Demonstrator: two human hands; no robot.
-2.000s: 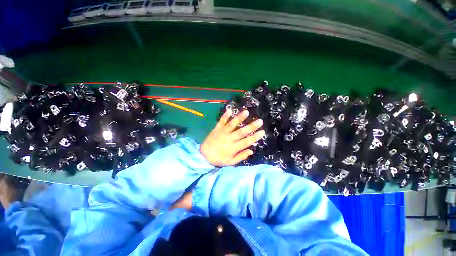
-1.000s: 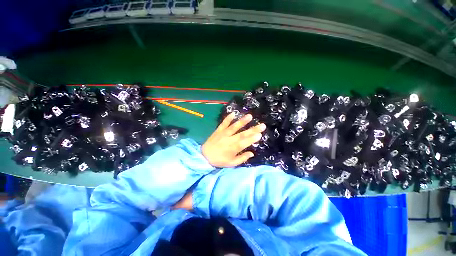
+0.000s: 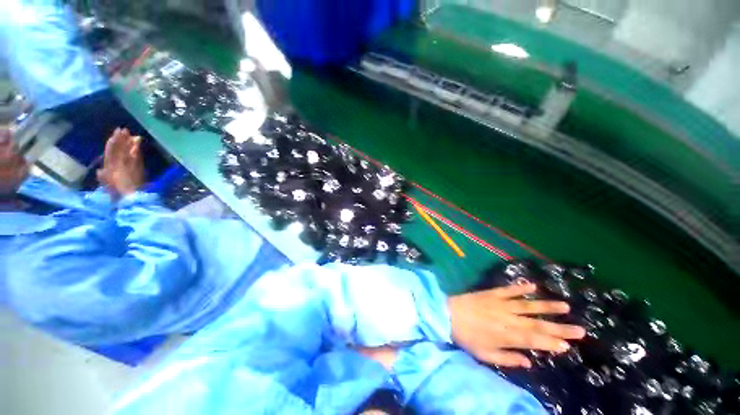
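My left hand lies palm down with spread fingers on the near left end of the right-hand pile of black parts with silver metal ends. It grips nothing that I can see. My arms cross in light blue sleeves. A bit of right wrist skin shows below the left sleeve, but the right hand itself is hidden. A second pile of black parts lies to the left. An orange strip and thin red lines lie between the piles.
A person in a light blue smock sits at the left, one hand raised. Another blue sleeve is at the top left. A further pile lies beyond. The dark green belt runs behind the piles, with a grey rail and blue bin.
The view has turned left and tilted, bringing the neighbouring person and a further pile into sight. My left hand stays spread on the parts.
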